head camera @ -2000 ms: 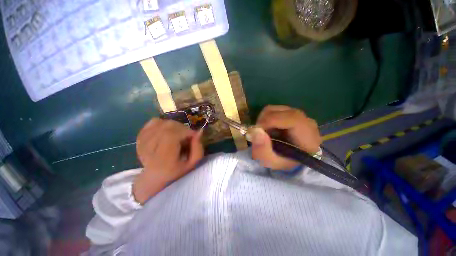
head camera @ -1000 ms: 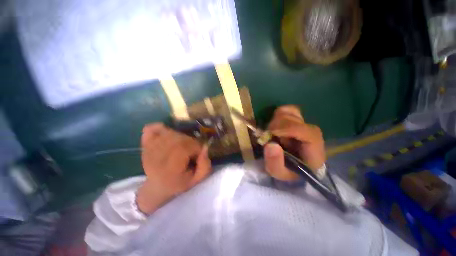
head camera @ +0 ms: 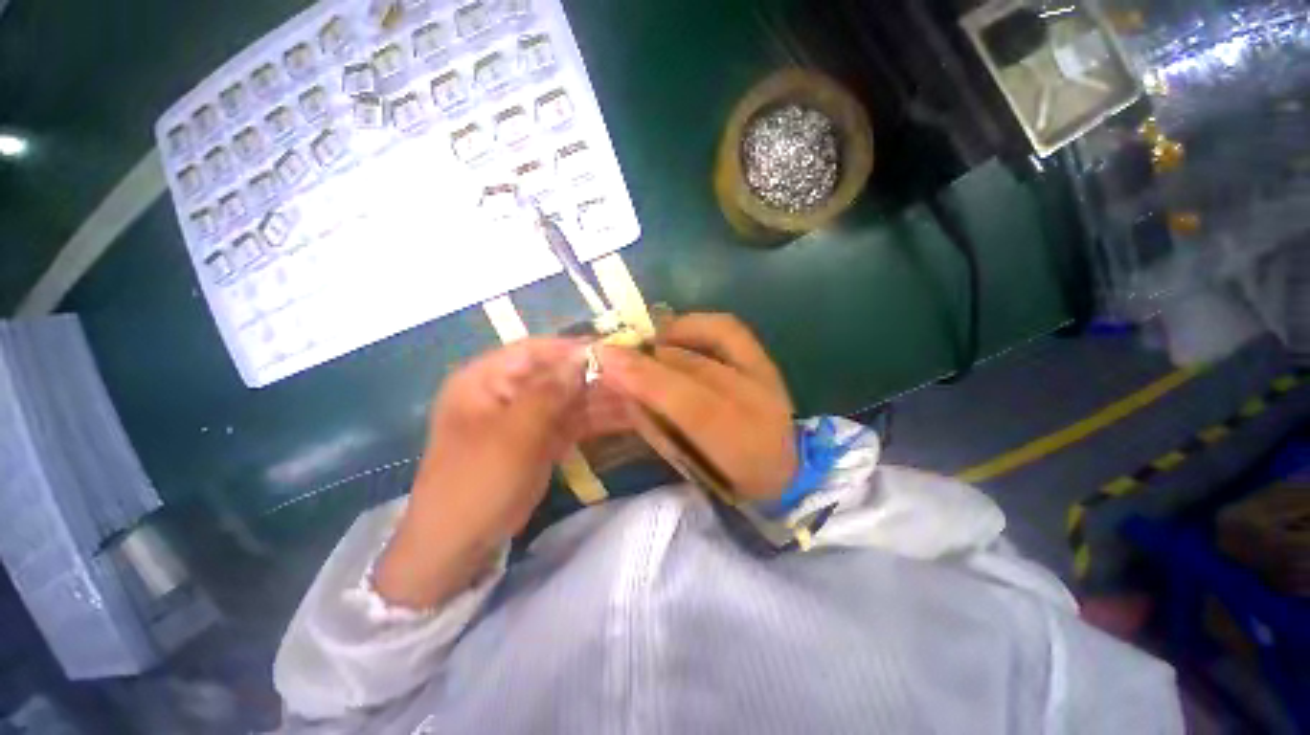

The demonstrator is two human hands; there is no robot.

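My right hand [head camera: 718, 395] holds the soldering iron [head camera: 572, 261], whose metal shaft points up and left over the white blister tray [head camera: 266, 366]. My left hand [head camera: 503, 424] meets my right hand over the brown work pad [head camera: 625, 448]. A tiny pale piece [head camera: 593, 362] shows between the fingertips of both hands; which hand grips it is unclear. The hands cover most of the pad, and the small assembly is not visible. Cream tape strips [head camera: 506, 319] run from the tray to the pad. Small cells [head camera: 553, 108] sit in the tray's pockets.
The tip cleaner [head camera: 792, 157] with metal wool stands right of the tray. A small square metallic dish [head camera: 1046, 86] and shiny clear plastic [head camera: 1236, 115] lie at the far right. A black cable [head camera: 965, 273] hangs right of the cleaner. White stacked trays [head camera: 72, 503] stand at left.
My hands have come together over the pad. The iron has swung from the assembly to point towards the tray. The view has shifted, showing more of the tray and the dish.
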